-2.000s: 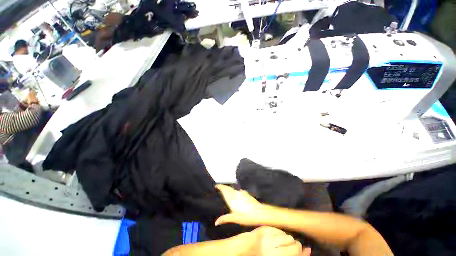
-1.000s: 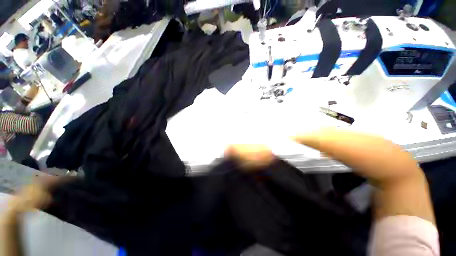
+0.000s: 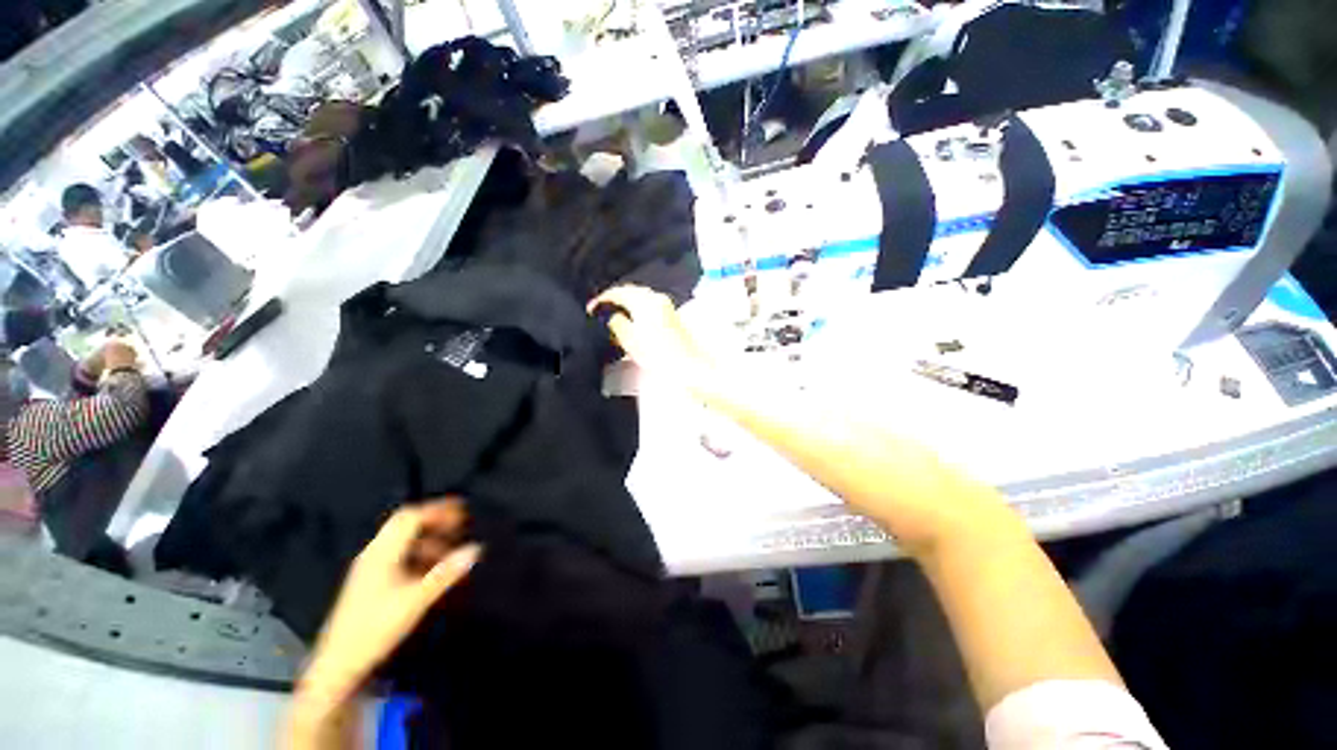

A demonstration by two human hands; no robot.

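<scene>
A black garment [image 3: 513,425] with a small pale printed label [image 3: 466,349] lies over the heap of black cloth [image 3: 631,227], left of the needle, and hangs down to my lap. My left hand [image 3: 403,572] is on the garment's lower part, fingers curled, thumb apart. My right hand [image 3: 642,334] is at the garment's upper right edge, fingers bent onto it. Whether either hand grips cloth is not clear. The white sewing machine [image 3: 1129,161] stands to the right; its presser foot area [image 3: 774,337] has no cloth under it.
Dark snips [image 3: 968,383] lie on the white machine bed [image 3: 880,440]. Two black strips [image 3: 902,217] hang over the machine head. A metal rail with holes [image 3: 161,623] is at lower left. A person in a striped sleeve [image 3: 81,418] sits at far left. A blue bin edge [image 3: 396,721] shows below.
The black garment has been spread over the heap, its label now facing up. My right hand has moved up to the garment's edge. My left hand has moved in from the far left.
</scene>
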